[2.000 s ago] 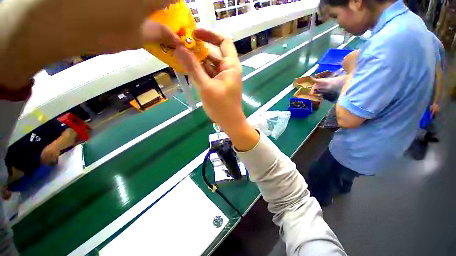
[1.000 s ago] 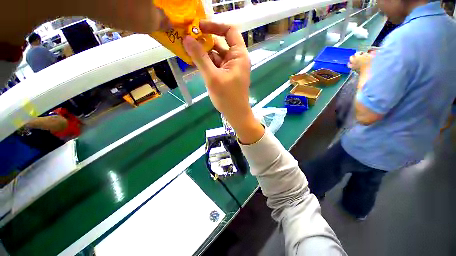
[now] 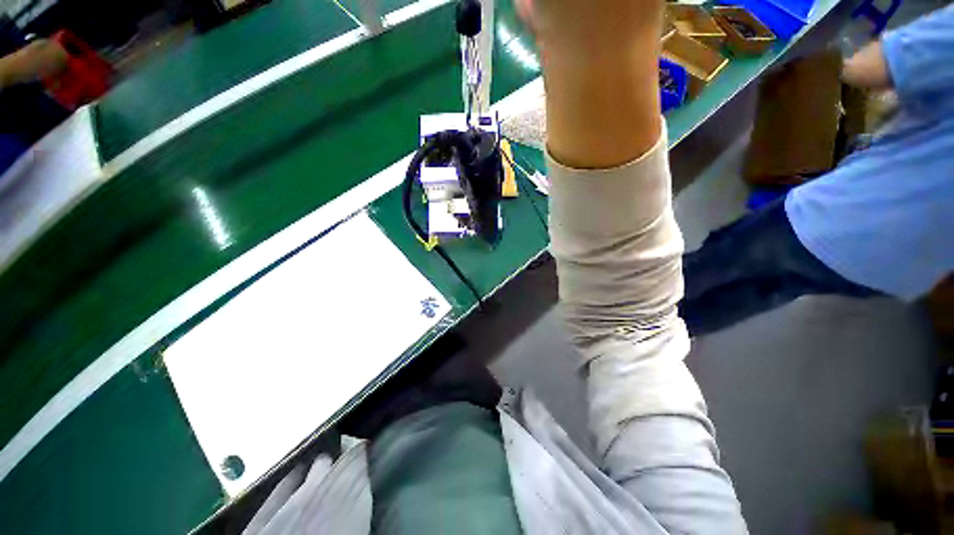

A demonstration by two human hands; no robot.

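Note:
My right arm reaches up past the top edge. Only the wrist and base of my right hand show; its fingers are cut off. My left hand is out of the picture. A thick black electric screwdriver hangs upright in front of the white screw feeder, partly covering it. A pale strand with a black piece at its upper end rises above the screwdriver. A black cord loops at the screwdriver's left and runs to the bench edge. A white work board lies on the green bench, nearer to me.
Small cardboard trays and a blue bin stand at the upper right. A person in a light blue shirt stands right of the bench, by a brown carton. Another person's arm shows at the upper left.
The view has tilted down. The orange-yellow balancer and my left hand have left the picture. My right hand, earlier with its fingers at the balancer, is now mostly above the frame.

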